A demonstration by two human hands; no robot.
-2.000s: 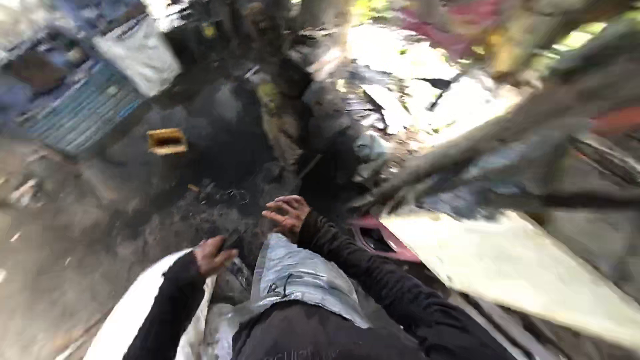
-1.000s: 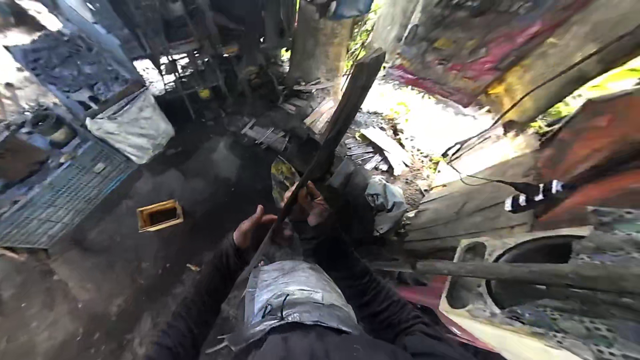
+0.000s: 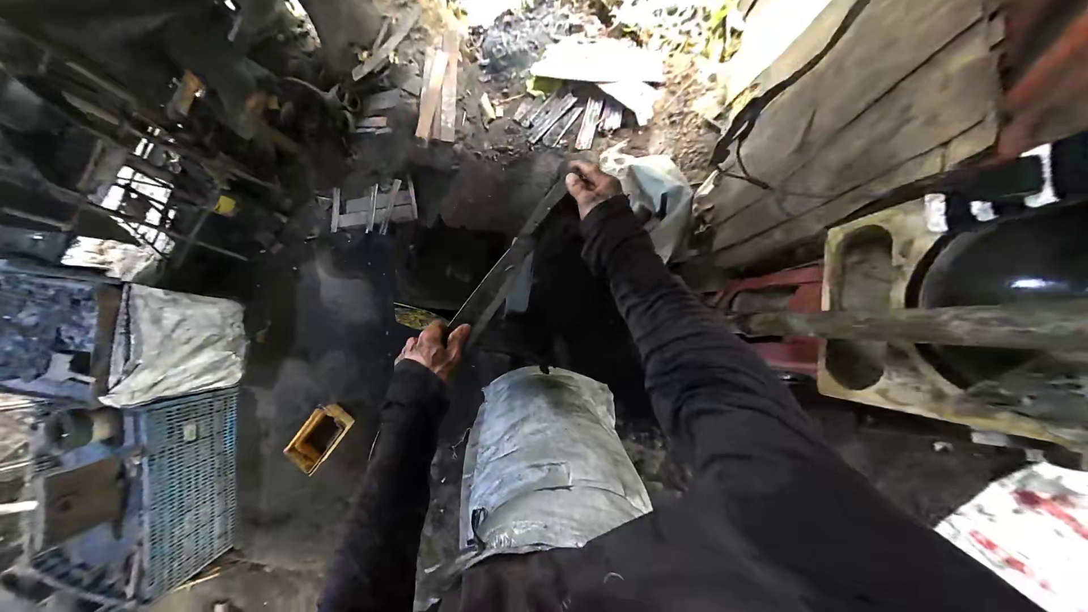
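Note:
A long, dark, flat bar (image 3: 503, 270), perhaps a metal blade, runs diagonally between my hands in the head view. My left hand (image 3: 433, 347) grips its lower end, and my right hand (image 3: 590, 183) is closed around the upper end. Dark sleeves cover both forearms. Below the bar, a grey-white sack (image 3: 552, 459) lies against my lap. Just left of the bar, near my left hand, a small yellow-patterned piece (image 3: 416, 316) shows. A whitish plastic bag (image 3: 659, 200) is beside my right hand. Deep shadow hides what lies beneath the bar.
An orange-yellow open box (image 3: 318, 438) sits on the dark ground at left, near a blue plastic crate (image 3: 189, 489) and a pale sack (image 3: 180, 344). Wooden strips (image 3: 440, 89) lie ahead. At right are wooden boards (image 3: 858, 127), a pole (image 3: 918, 327) and a pale basin unit (image 3: 858, 374).
Two seconds ago my hands were apart without the bar. One second ago it stood steeply between them; now it slants lower, and my right hand has moved out to its upper end.

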